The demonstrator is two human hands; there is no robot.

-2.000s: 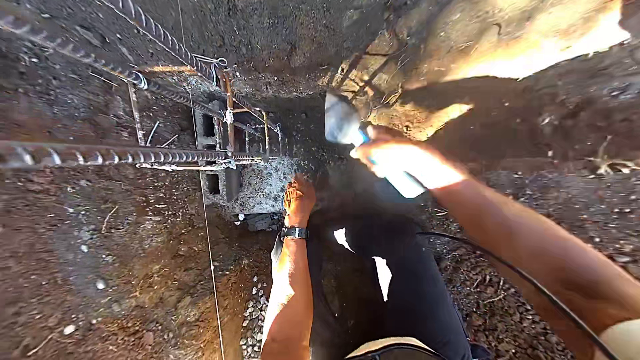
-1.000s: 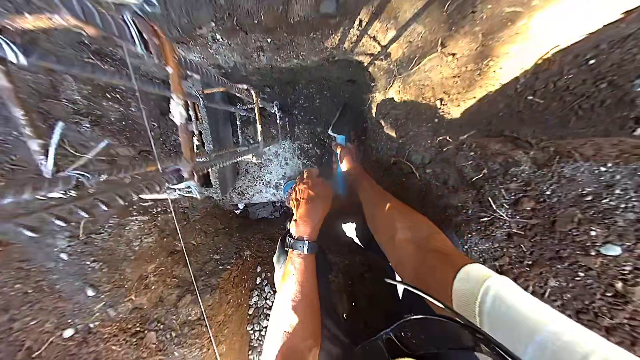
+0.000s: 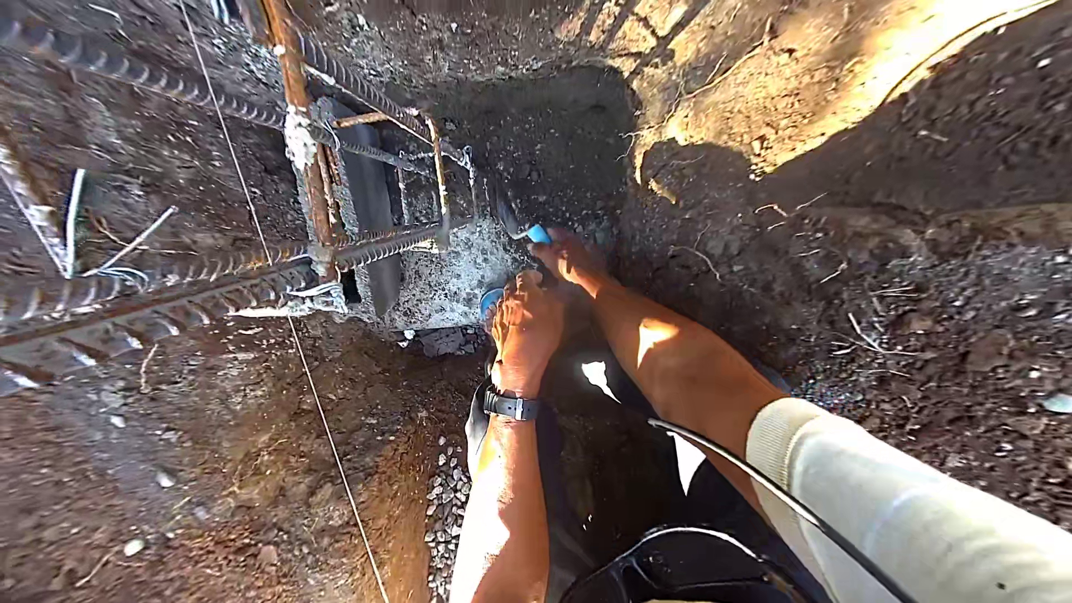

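Note:
My right hand (image 3: 574, 255) is closed around the blue handle (image 3: 538, 234) of a trowel. The trowel's dark blade (image 3: 506, 208) points up and left, beside the rebar cage's end. Just below and left of it, my left hand (image 3: 528, 322), with a dark watch on its wrist, is curled at the right edge of a rough grey mortar surface (image 3: 456, 276). A blue rounded object (image 3: 492, 301) shows at its left edge; whether the fingers grip it is unclear. A hollow concrete block (image 3: 364, 201) stands on end left of the mortar, partly behind the rebar.
Ribbed rebar (image 3: 151, 75) tied with wire crosses the left side close to the view. A taut string line (image 3: 322, 410) runs down past it. Dark soil walls and roots (image 3: 699, 260) lie to the right. Gravel (image 3: 448, 511) lies beside my left forearm.
My right hand, with the trowel, has moved left and down, close beside my left hand. The blue rounded object shows now and one second ago, not two seconds ago. The view has shifted toward the rebar.

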